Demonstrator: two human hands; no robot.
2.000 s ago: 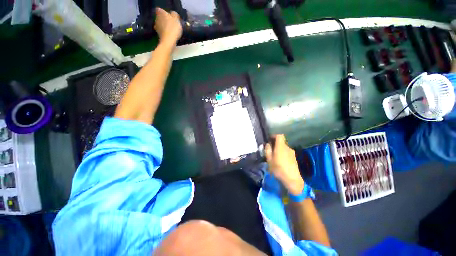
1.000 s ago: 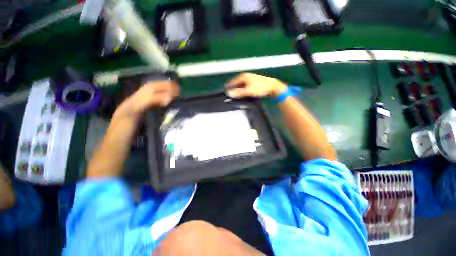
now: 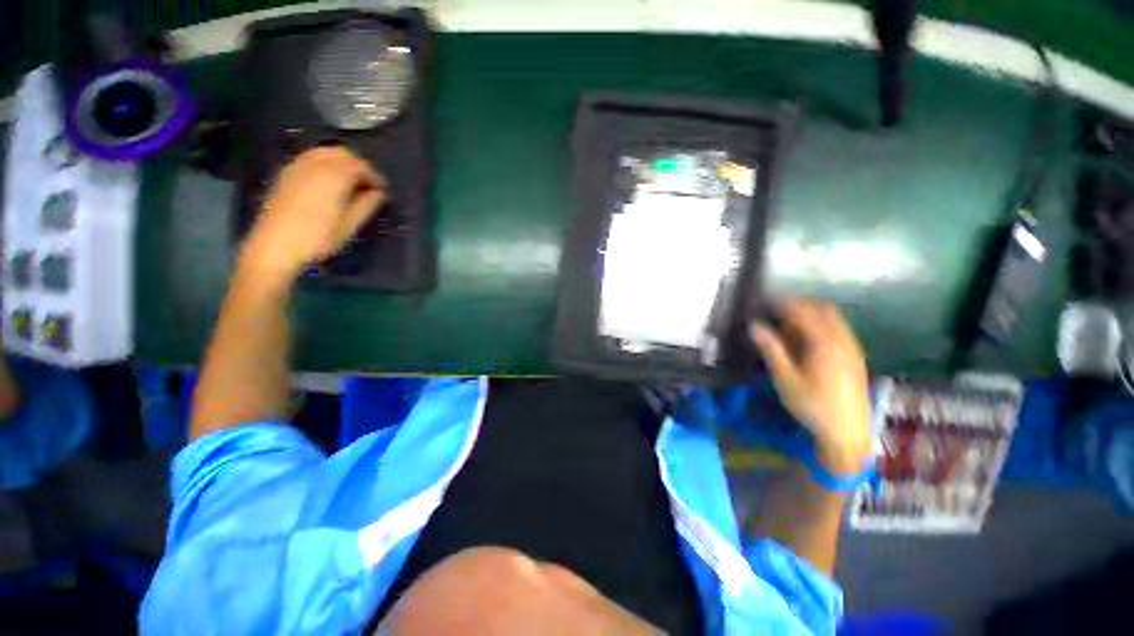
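Observation:
An open device unit (image 3: 665, 267), silvery white with a green patch at its top end, lies in a black foam fixture tray (image 3: 582, 236) on the green bench. My right hand (image 3: 815, 373) is at the tray's lower right edge, fingers bent; blur hides whether it grips the rim. My left hand (image 3: 317, 205) is over the black parts tray (image 3: 417, 186) at the left, fingertips bunched at the dark parts; whether it holds one cannot be told. The round silvery screw dish (image 3: 361, 77) sits at the top of that tray.
A black electric screwdriver (image 3: 892, 62) hangs at the upper right. A purple-ringed cylinder (image 3: 128, 109) and a white compartment tray (image 3: 75, 236) are at the left. A slim black box (image 3: 1005, 273) lies at the right, with a white rack (image 3: 939, 454) of red-brown parts below. The white rail (image 3: 560, 15) runs behind.
The tray with the device, turned sideways in both hands a second ago, now lies upright on the bench further right. My left hand has moved to the parts tray, my right to the fixture's lower right.

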